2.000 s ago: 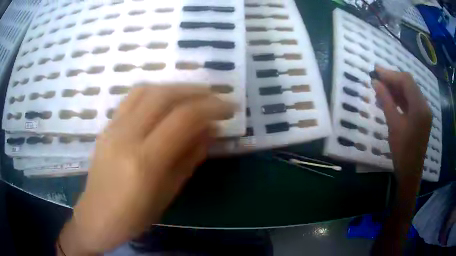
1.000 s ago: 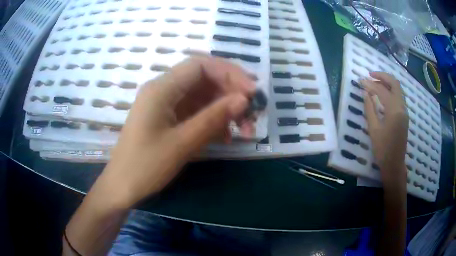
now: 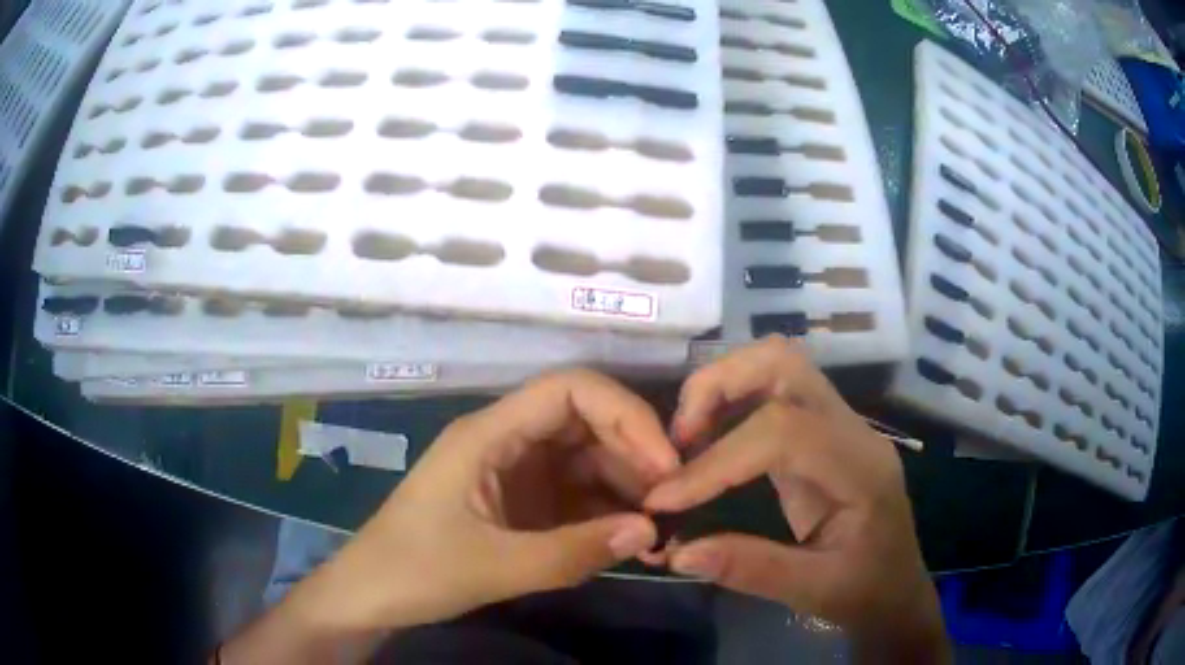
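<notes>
My left hand point(image 3: 520, 487) and my right hand point(image 3: 812, 500) meet fingertip to fingertip above the table's front edge. A small black part point(image 3: 667, 530) shows as a dark bit between the thumbs and index fingers of both hands; most of it is hidden by the fingers. The large white foam tray point(image 3: 429, 288) lies behind the hands on a stack, with black parts in the upper right slots and one at its lower left. Another tray point(image 3: 877, 279) has a column of black parts. A third tray point(image 3: 994, 305) stands at the right with a column of black parts.
A cotton swab point(image 3: 899, 439) lies partly hidden behind my right hand. Whitish point(image 3: 354, 446) and yellow tape pieces point(image 3: 290, 435) are stuck near the front edge. A tape roll point(image 3: 1138, 172) and clear plastic bags point(image 3: 1027, 59) are at the back right.
My right hand has left the right tray and come to the front centre. My left hand has moved down to meet it. The view has shifted, and the large tray's lower right slots are uncovered.
</notes>
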